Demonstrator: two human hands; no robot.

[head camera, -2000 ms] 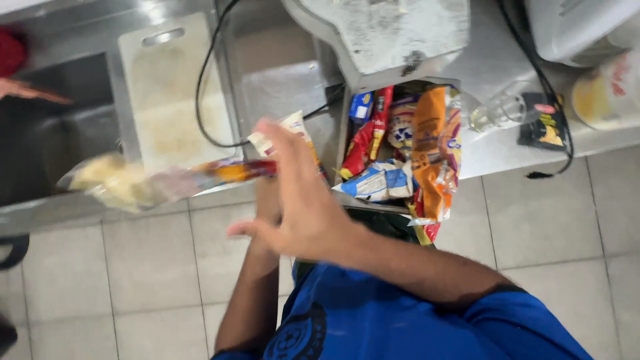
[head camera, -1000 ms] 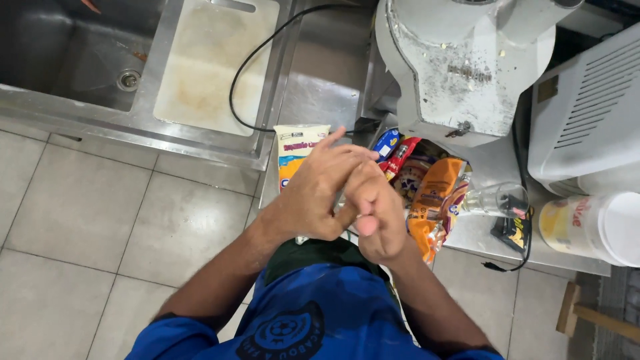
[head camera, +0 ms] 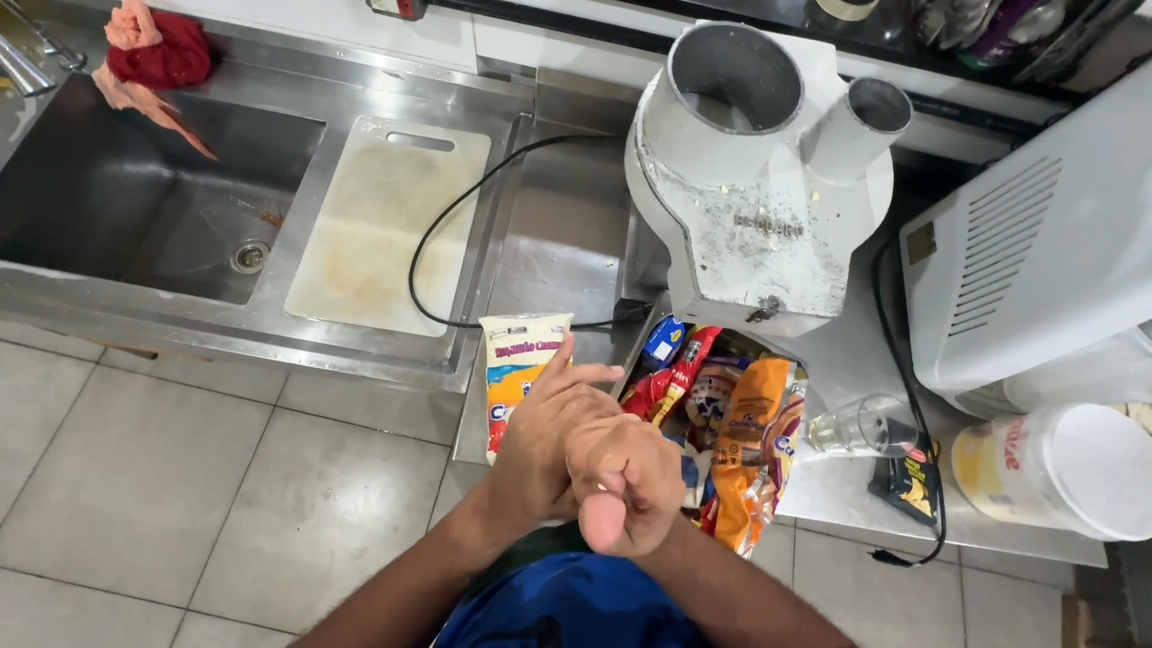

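My left hand [head camera: 544,432] and my right hand [head camera: 630,486] press together low in the middle of the head view. The left fingers are spread; the right fingers curl inward with the thumb toward the camera. No object shows in either hand. Just behind the left fingers a printed plastic food packet [head camera: 524,355] lies on the steel counter. To the right of the hands stands a container full of food packets, among them an orange packet [head camera: 754,427] and a red packet [head camera: 670,378]; the hands cover part of it.
A white food processor [head camera: 765,216] stands behind the packets. Its black cord loops over a white cutting board [head camera: 387,225] beside the steel sink [head camera: 162,198]. On the right are a glass [head camera: 855,427], a dark packet [head camera: 907,481], a plastic tub [head camera: 1035,468] and a white vented appliance [head camera: 1017,225].
Two seconds ago a blurred packet was at the left hand side near the cutting board; it no longer shows there. The hands have come together. The view has shifted.
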